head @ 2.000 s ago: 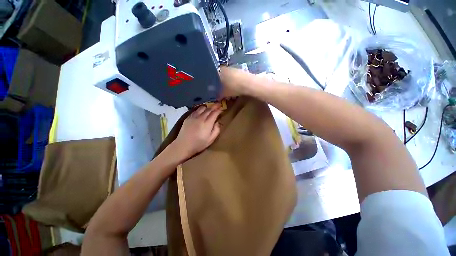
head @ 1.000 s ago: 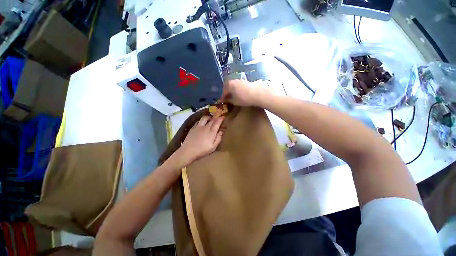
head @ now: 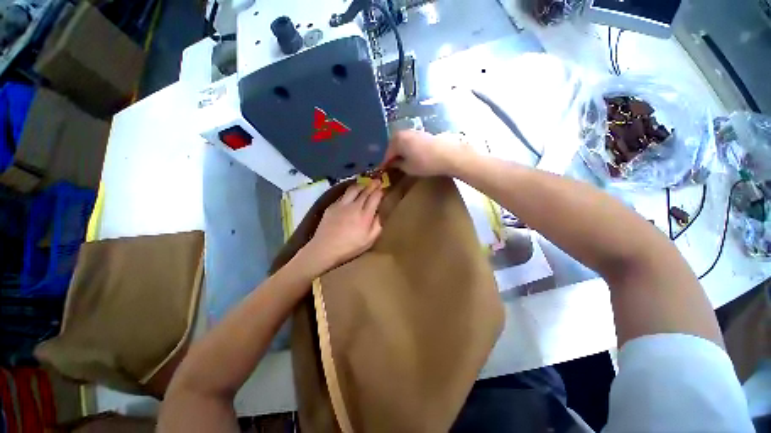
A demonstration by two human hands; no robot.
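Observation:
The brown bag body (head: 423, 287) hangs from under the sewing machine head (head: 317, 110) towards me, with a light tan strip down its left part. My left hand (head: 348, 224) lies on its top edge, fingertips at the small yellow clamp piece (head: 372, 181). My right hand (head: 418, 154) is beside the machine head, just right of the clamp, its fingertips pinched on a small reddish-brown piece, likely a tab. The needle is hidden behind the head.
A folded brown bag body (head: 135, 300) lies at the left. An open plastic bag of brown tabs (head: 634, 135) and a hardware bag (head: 748, 186) lie at the right. A thin dark tool (head: 507, 121) and a loose tab (head: 678, 216) are on the table.
The camera view has shifted slightly. Both hands stay at the bag's top edge near the clamp. The reddish-brown piece at my right fingertips shows more clearly now.

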